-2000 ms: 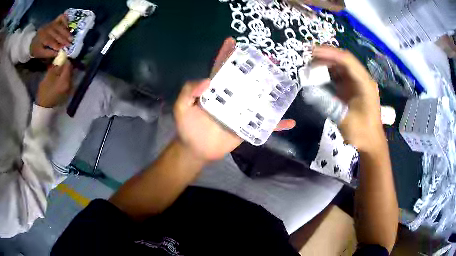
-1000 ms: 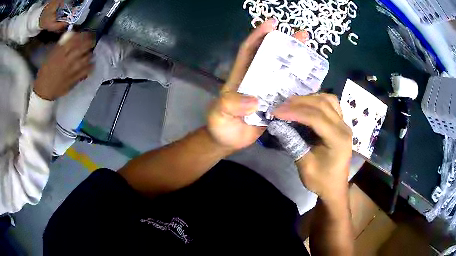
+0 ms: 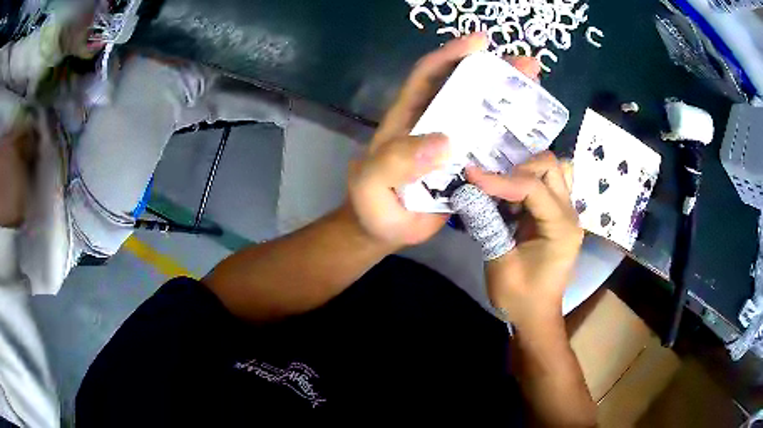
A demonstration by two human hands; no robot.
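Note:
A white plastic housing (image 3: 489,113) with rows of slots and compartments is held tilted in front of me. My left hand (image 3: 397,180) grips it, with the thumb on its near face and fingers behind its far edge. My right hand (image 3: 535,217) is at the lower edge of the housing, fingertips on or at its slots. A grey-white speckled cylinder (image 3: 483,221), which may be a tool handle or a thumb wrap, shows at my right thumb. A small dark part or opening shows by the fingertips. Whether my right fingers pinch a small part is hidden.
White U-shaped clips (image 3: 510,25) lie in a pile at the back of the dark bench (image 3: 335,50). A playing card (image 3: 612,180) and a mallet (image 3: 688,125) lie at the right. White slotted housings (image 3: 743,155) stand far right. Another worker (image 3: 109,159) sits at left. A cardboard box (image 3: 615,343) is below.
The housing has turned in my left hand, and my right hand has come from the right to its lower edge. The view has shifted, and the neighbouring worker's hammer has left it.

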